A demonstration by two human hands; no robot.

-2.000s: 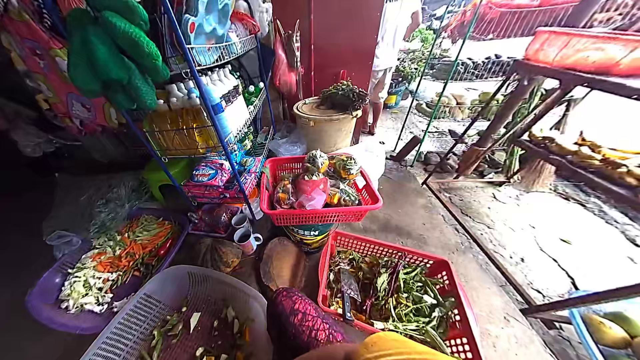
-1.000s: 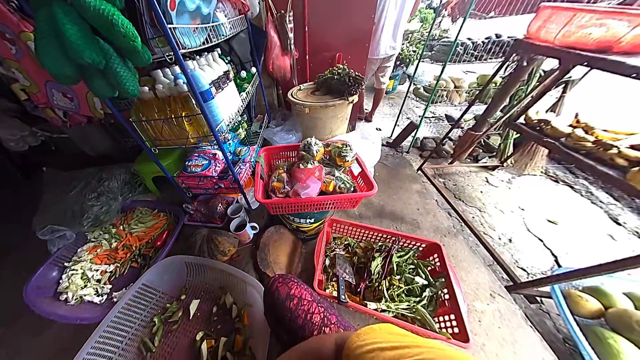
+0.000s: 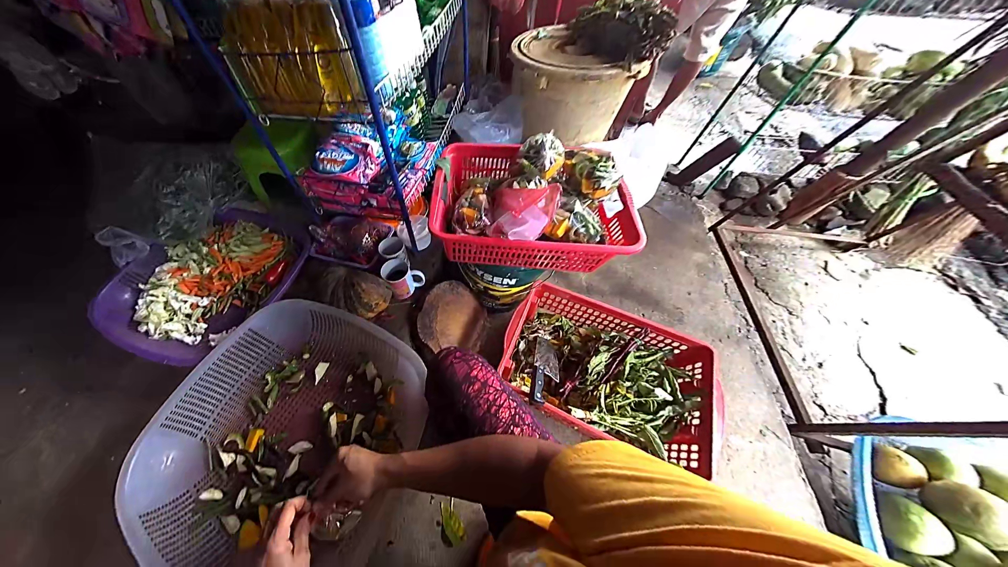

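Note:
At the near edge of a pale plastic basket (image 3: 169, 465), my left hand (image 3: 285, 535) and my right hand (image 3: 350, 476) meet around a small clear plastic bag (image 3: 337, 523). The fingers of both pinch its upper part; its contents are hard to make out. Cut vegetables (image 3: 256, 480), with green, white and orange pieces, lie in the pale basket beside the hands. To the right, a red basket (image 3: 713, 394) holds leafy greens (image 3: 642, 394) and a knife (image 3: 543, 368) with a dark handle. Another red basket (image 3: 543, 256) holds several filled bags (image 3: 594, 173).
A purple basin (image 3: 150, 346) of sliced vegetables stands left, near mugs (image 3: 400, 277) and a wire rack (image 3: 378, 118). A wooden chopping block (image 3: 451, 316) lies ahead. Behind are a lidded bucket (image 3: 563, 94) and a person's arm (image 3: 677, 90). Green fruit (image 3: 913, 524) sits lower right.
The view has tilted down and left. Both hands now show over the pale basket with a clear bag; neither was visible before. The person at the back has an arm lowered beside the bucket.

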